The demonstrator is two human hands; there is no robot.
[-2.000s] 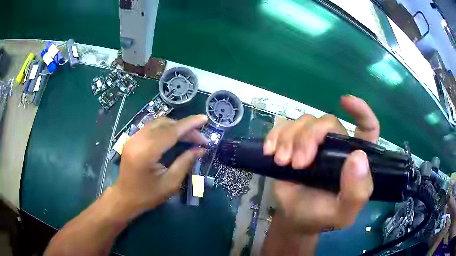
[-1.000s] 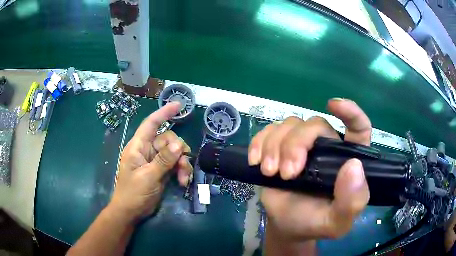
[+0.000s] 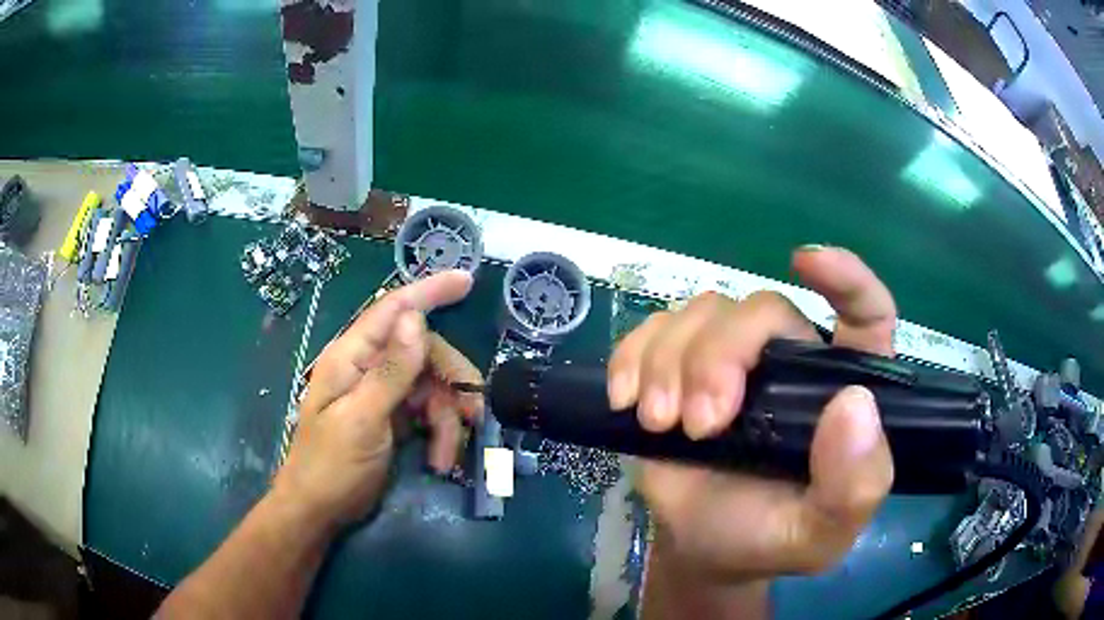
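Observation:
My right hand grips the thick black electric screwdriver, held level with its nose to the left. Its thin bit points at the fingers of my left hand; whether they pinch a screw is hidden. Two grey device housings lie side by side, with round spoked heads, the left one and the right one. The right housing's handle runs down under the screwdriver, and a cell with a white label shows below it. The left handle is mostly behind my left hand. A screw heap shows beneath the screwdriver.
Circuit boards are heaped by the chipped white post. Yellow, blue and grey cells lie at the left. The green conveyor belt runs behind a pale metal edge. Grey housings are piled at right, near the black cable.
Since the first frame, my left hand moved from the right housing's neck to the bit, and the screwdriver nose shifted slightly left. Since the second frame, my left fingers have shifted slightly.

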